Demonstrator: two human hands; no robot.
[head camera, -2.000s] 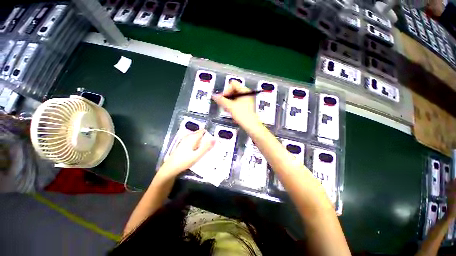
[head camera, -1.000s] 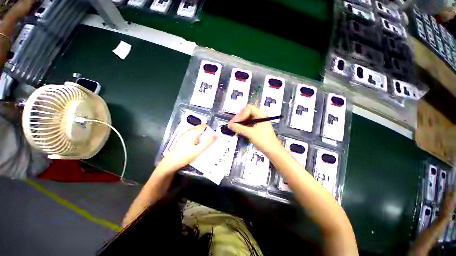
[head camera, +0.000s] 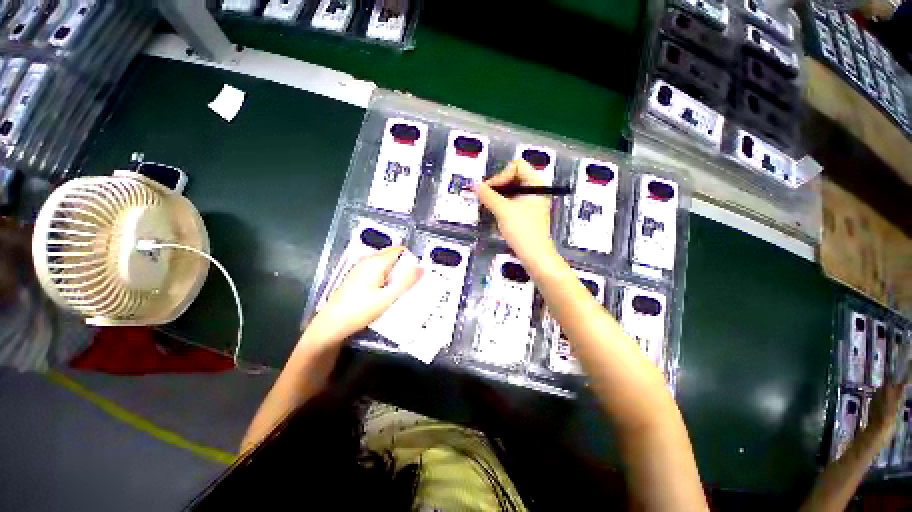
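Observation:
My right hand (head camera: 520, 205) holds dark tweezers (head camera: 540, 190) like a pen, over the back row of a clear blister tray (head camera: 652, 282). The hand end near the tip is at the right side of the second white panel (head camera: 460, 180), which has a black oval and red beside it. Whether a small piece is at the tip, I cannot tell. My left hand (head camera: 362, 292) holds a white sticker sheet (head camera: 412, 318) over the front-left pockets and partly hides the panels there. My right hand and forearm partly cover the middle panels.
A cream fan (head camera: 120, 248) with a white cable stands at left, a small device (head camera: 160, 177) behind it. A paper scrap (head camera: 227, 102) lies upper left. Stacked trays (head camera: 60, 110) stand far left, more trays (head camera: 725, 165) upper right. Another person's hand (head camera: 885, 400) is over a tray at right.
My right hand has moved from the left sheet area back up to the second panel of the back row. My left hand still holds the sheet. The view has shifted slightly.

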